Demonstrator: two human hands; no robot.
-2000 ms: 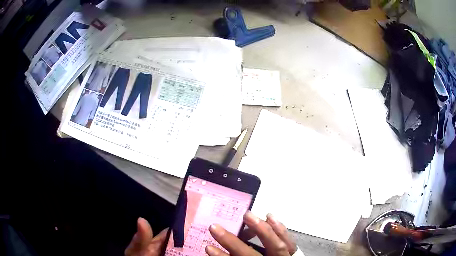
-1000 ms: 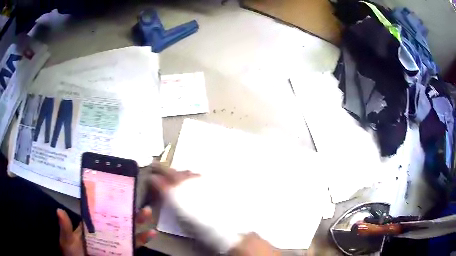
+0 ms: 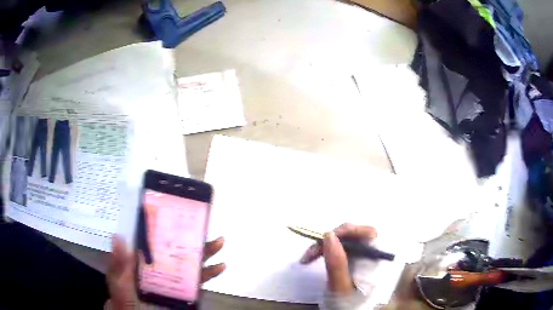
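Note:
My left hand (image 3: 123, 272) holds a black smartphone (image 3: 173, 242) upright at the lower left; its screen shows a pink-tinted sheet photo with a dark trouser leg. My right hand (image 3: 339, 251) grips a pen (image 3: 308, 232) with a gold tip and dark barrel over the white writing sheet (image 3: 254, 181). The tip points to the upper left; I cannot tell if it touches the paper. The sheet looks blank in the glare. Printed spec sheets (image 3: 97, 163) with dark trouser photos lie at the left.
A small printed slip (image 3: 210, 100) lies above the sheet. A blue clip (image 3: 176, 23) is at the top. Spare white paper (image 3: 418, 187) lies at the right, below dark fabric pieces (image 3: 464, 72). A shiny metal object with an orange-brown handle (image 3: 476, 278) is at the lower right.
My right hand left the phone, took up the pen from the table and moved right over the sheet. The phone first shifted left in view, then a little right. The view has turned right.

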